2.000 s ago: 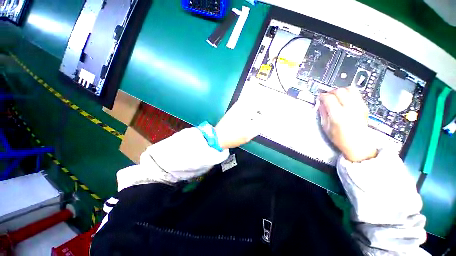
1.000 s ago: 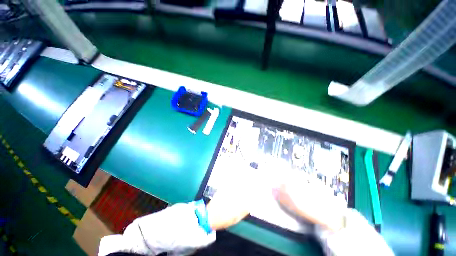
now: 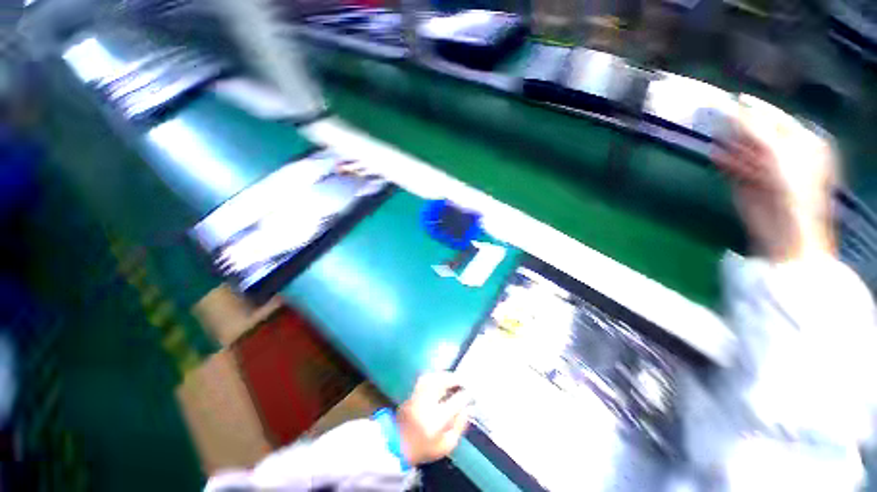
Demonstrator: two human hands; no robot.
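The open computer unit (image 3: 548, 384) lies on the green-matted bench in front of me, blurred, with its dark board along the far side. My left hand (image 3: 436, 415), with a teal band at the wrist, is at the unit's near left corner, fingers curled. Whether it holds anything is unclear. My right hand (image 3: 777, 178) is raised at the upper right, above the far rail and off the unit. It is blurred and overexposed, and I cannot tell whether something is in its fingers.
A second open unit (image 3: 288, 216) lies further left on the bench. Between the units are a blue screw bin (image 3: 452, 223) and short black and white strips (image 3: 476, 264). An open carton (image 3: 216, 408) with red contents is below the bench edge. Another bench with units stands beyond the white rail (image 3: 577, 255).
The view has swung and blurred. My right hand has lifted from over the unit to the upper right. My left hand has moved to the unit's near left edge.
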